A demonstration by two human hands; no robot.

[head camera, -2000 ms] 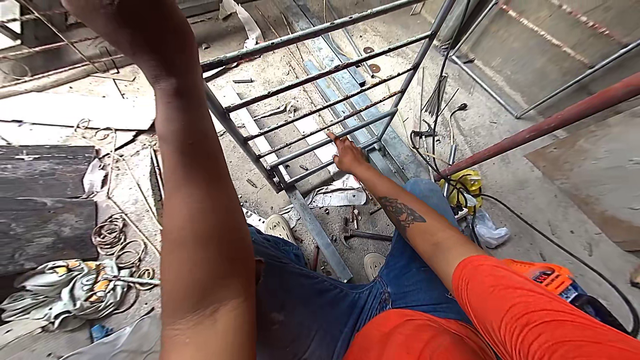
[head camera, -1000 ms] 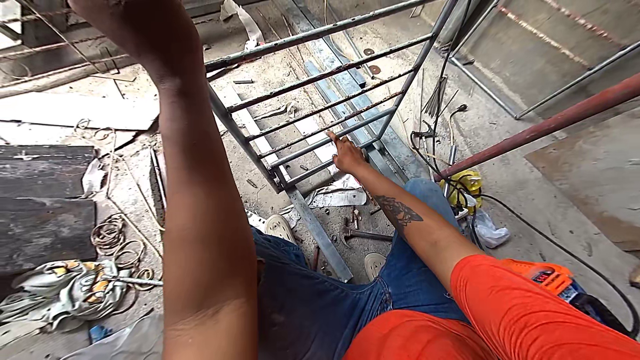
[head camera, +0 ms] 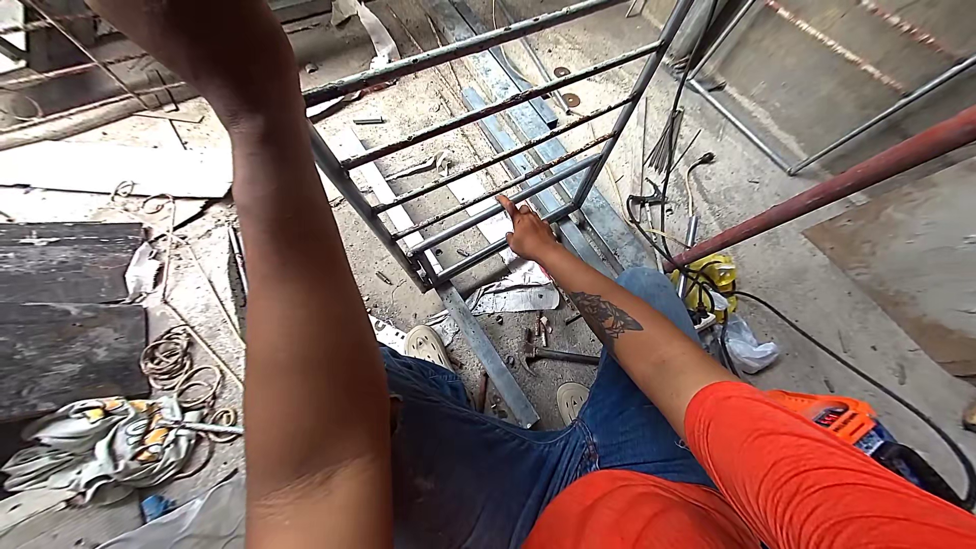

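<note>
A welded metal frame (head camera: 457, 122) with several parallel bars, some rusty, stands tilted before me. My right hand (head camera: 528, 232) grips its lower bars near their middle, with the index finger stretched along a bar. My left hand (head camera: 198, 46) is raised at the upper left, close to the camera and beside the frame's top bar; its fingers are cut off by the view's edge, so what it holds is hidden. A corner of the frame rests at the end of a flat metal bar (head camera: 488, 358) between my feet. A hammer (head camera: 560, 355) lies by my right knee.
Long steel tubes (head camera: 526, 114) lie beyond the frame. A red pole (head camera: 823, 198) slants at right above black cables and a yellow bag (head camera: 713, 278). An orange-and-blue power tool (head camera: 831, 415) is at lower right. Rope coils (head camera: 166, 358), cloth and dark boards (head camera: 69, 328) lie left.
</note>
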